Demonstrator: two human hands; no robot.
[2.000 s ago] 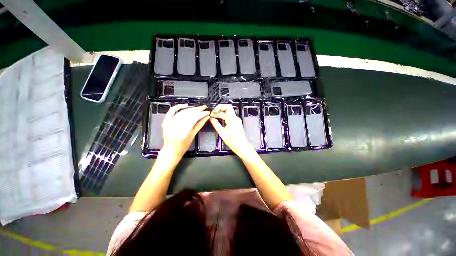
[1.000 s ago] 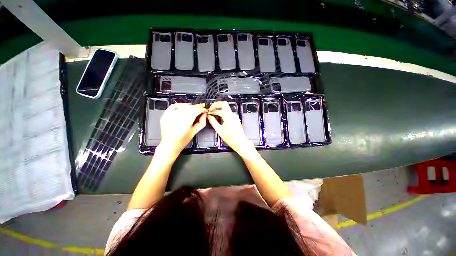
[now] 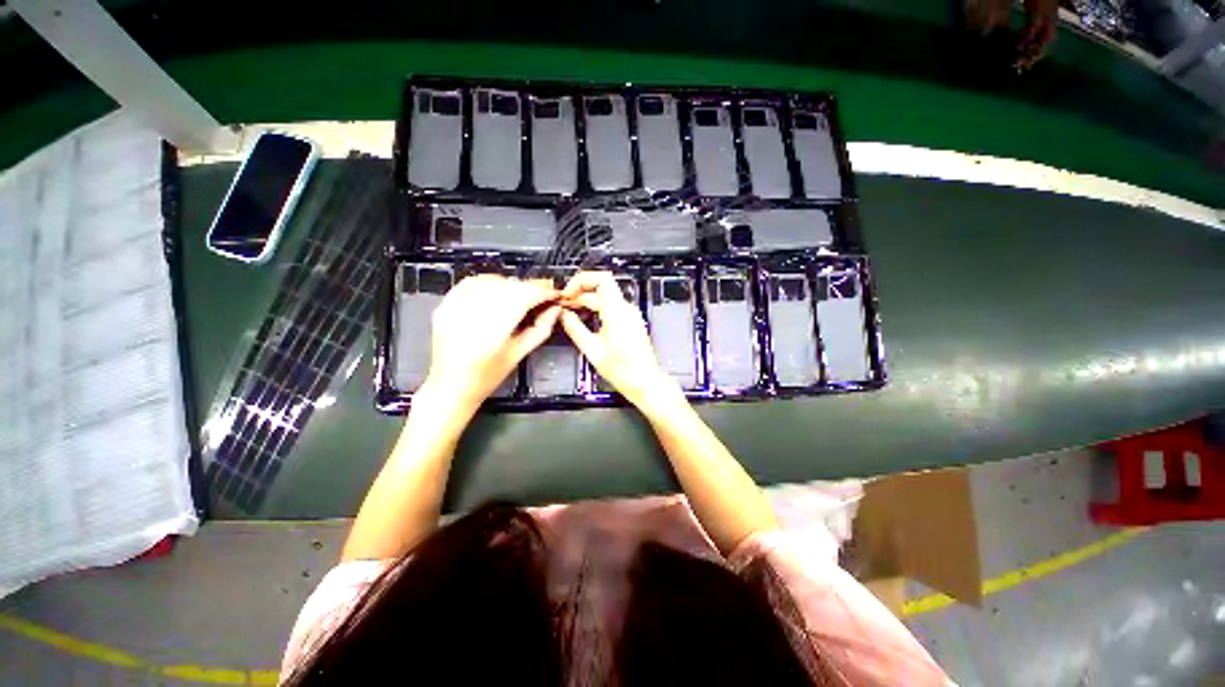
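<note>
A glossy black blister tray (image 3: 629,403) holds grey translucent phone cases (image 3: 658,145) in upright rows, with a sideways row between. My left hand (image 3: 484,336) and my right hand (image 3: 611,333) meet fingertip to fingertip over its near row, left of the middle. A clear flexible sheet (image 3: 598,222) curves from my left fingertips over the sideways row. My right fingers are bent and pinched close; whatever lies between them is too small to tell. My hands hide parts of the cases below.
A gridded clear sheet (image 3: 296,336) and a smartphone (image 3: 263,196) lie left of the tray. A whitish covered stack (image 3: 87,349) is at far left. Another person's hand (image 3: 1034,30) shows top right. A cardboard piece (image 3: 927,530) and red stool (image 3: 1166,472) are below the bench edge.
The clear sheet, flatter two seconds ago, now arches over the middle row. My hands stay together with small finger shifts. Another person's hand has come into view at top right.
</note>
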